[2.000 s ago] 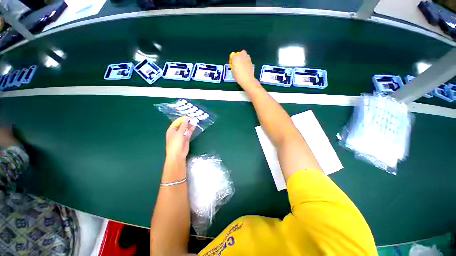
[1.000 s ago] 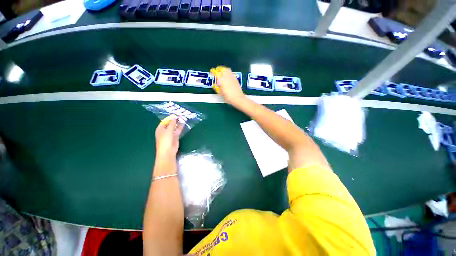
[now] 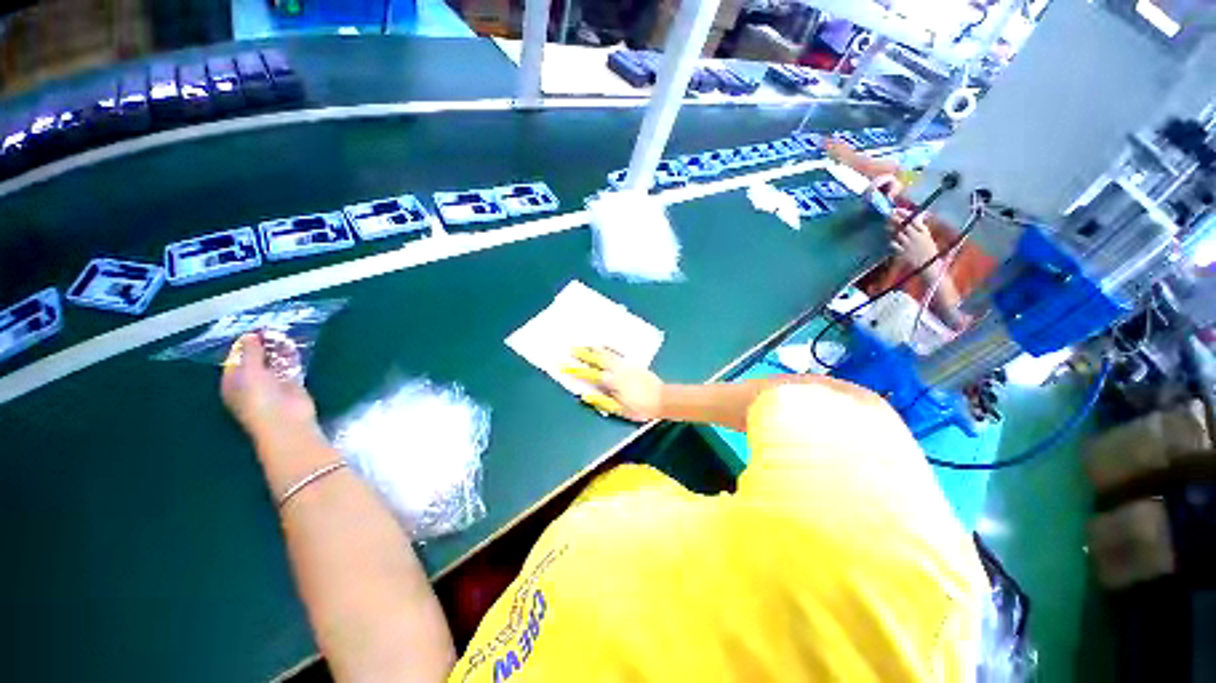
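My left hand pinches a flat clear bag at the left, near the white edge strip; white pieces show through the bag. My right hand, with yellow finger cots, lies on the lower right part of the white paper sheet, fingers somewhat spread. I see nothing held in it, though its underside is hidden. A row of flat units with pale blue edges lies on the green conveyor belt beyond the white strip.
A crumpled pile of clear bags lies between my hands. A larger clear bag of white parts lies beyond the paper by a metal post. Another person's hands are at the right, near machinery. Black parts stand in a row at upper left.
The view has turned to the right. My right hand has left the row of units and come back onto the paper sheet. My left hand still holds the bag.
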